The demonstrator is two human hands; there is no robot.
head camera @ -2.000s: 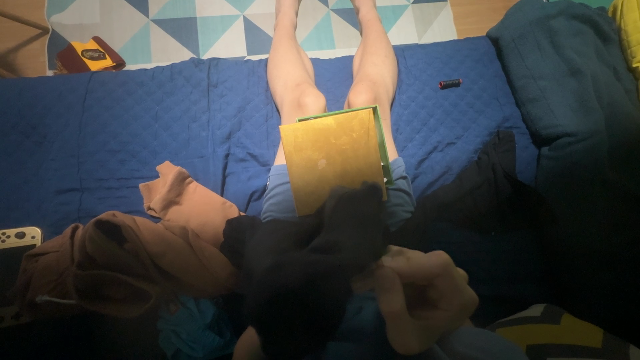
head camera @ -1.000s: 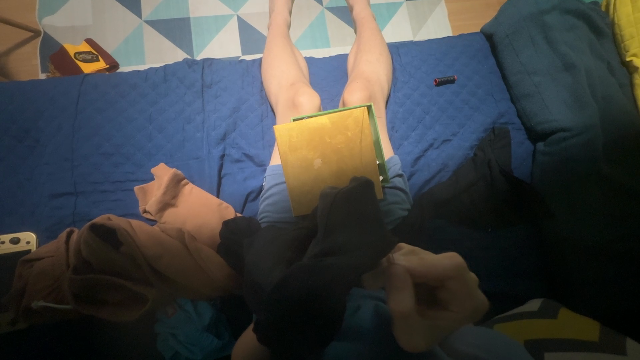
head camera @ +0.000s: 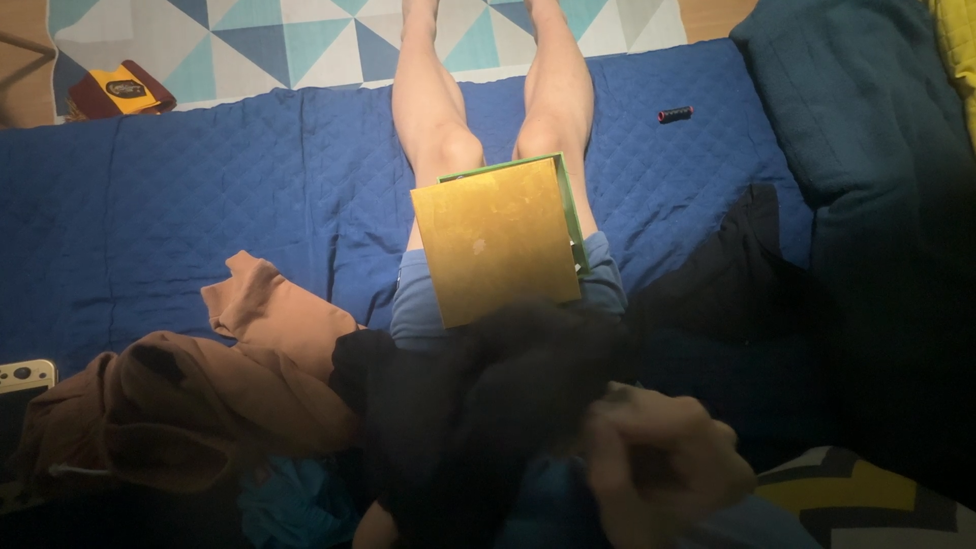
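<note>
Black cloth (head camera: 488,381) lies bunched over my lap, dark and blurred. My right hand (head camera: 663,457) is at its right side with thumb and fingers pinched together; they seem to meet at the edge of the cloth, and something small may be between them, too blurred to tell. Of my left hand (head camera: 375,526) only a bit of skin shows at the bottom, with the rest hidden under or behind the cloth. Beyond the cloth, a gold-coloured square lid or board (head camera: 496,244) rests on a green box (head camera: 572,206) across my thighs.
A brown hooded garment (head camera: 175,404) and a game console (head camera: 27,374) lie at left. On the blue quilted cover (head camera: 229,168) is a small dark cylinder (head camera: 675,114). Dark teal bedding (head camera: 854,114) borders the right; a maroon and yellow item (head camera: 126,88) lies beyond the cover at upper left.
The upper part of the black cloth has shifted and changed shape over the near edge of the gold lid. My right hand stays at its right side.
</note>
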